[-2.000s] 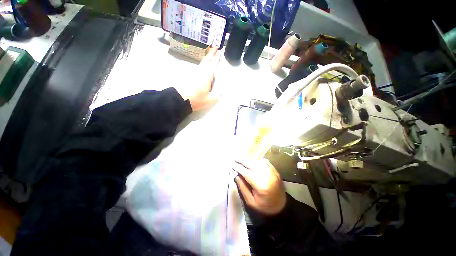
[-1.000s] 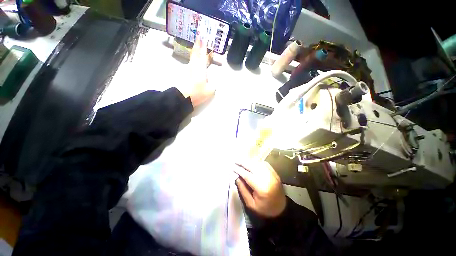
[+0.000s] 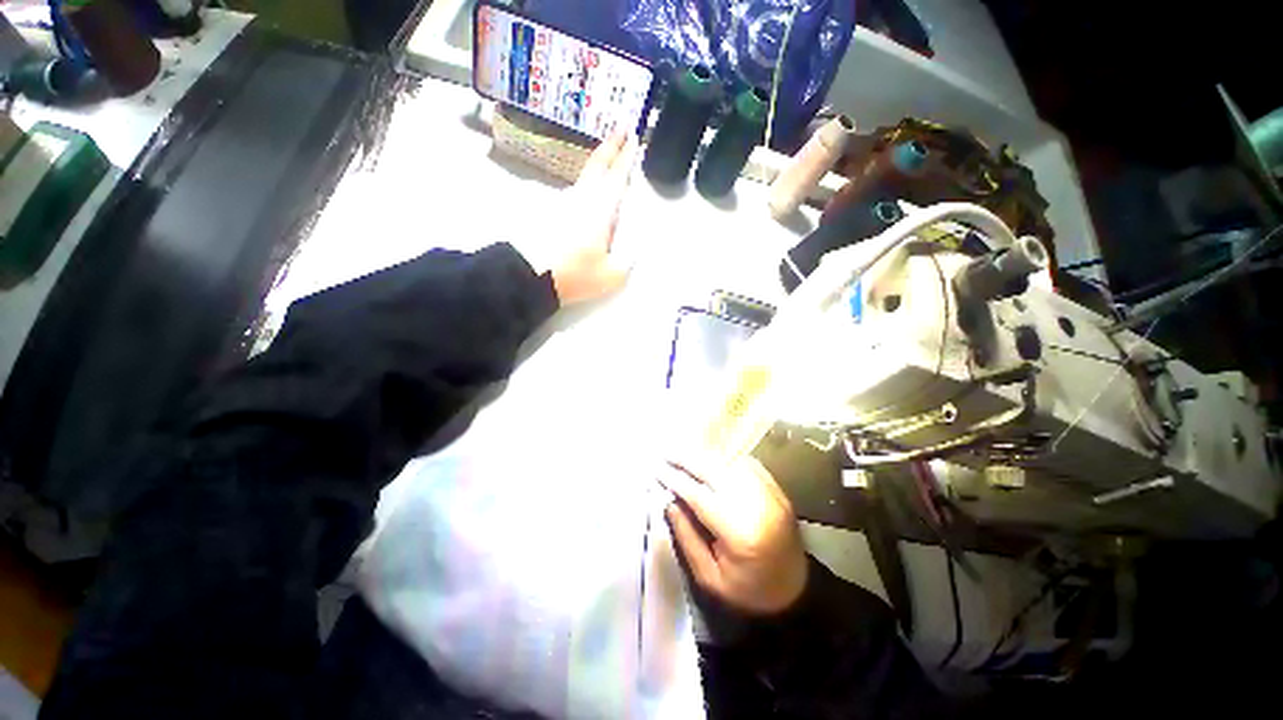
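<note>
The smartphone [image 3: 563,78] with a lit colour screen leans on a beige block [image 3: 542,145] at the back of the table. My left hand [image 3: 598,232] reaches up to the phone's lower right corner, fingers extended, holding nothing. Pale cloth [image 3: 521,577] runs from the table down over my lap, washed out by glare. My right hand [image 3: 739,528] lies at the cloth's right edge, with thumb and fingertips pinching it just below the machine's bright needle area. Glare hides the needle and the cloth's upper part.
The cream-white sewing machine head [image 3: 971,338] fills the right. Dark green cones [image 3: 730,141], a pink-beige cone [image 3: 812,166] and a blue plastic bag [image 3: 753,56] stand behind. Dark shears [image 3: 886,549] lie below the head. A green box [image 3: 49,197] is at far left.
My left hand moved up onto the phone screen, then back down to its lower right corner. The screen content differs. My right hand and the cloth have barely moved.
</note>
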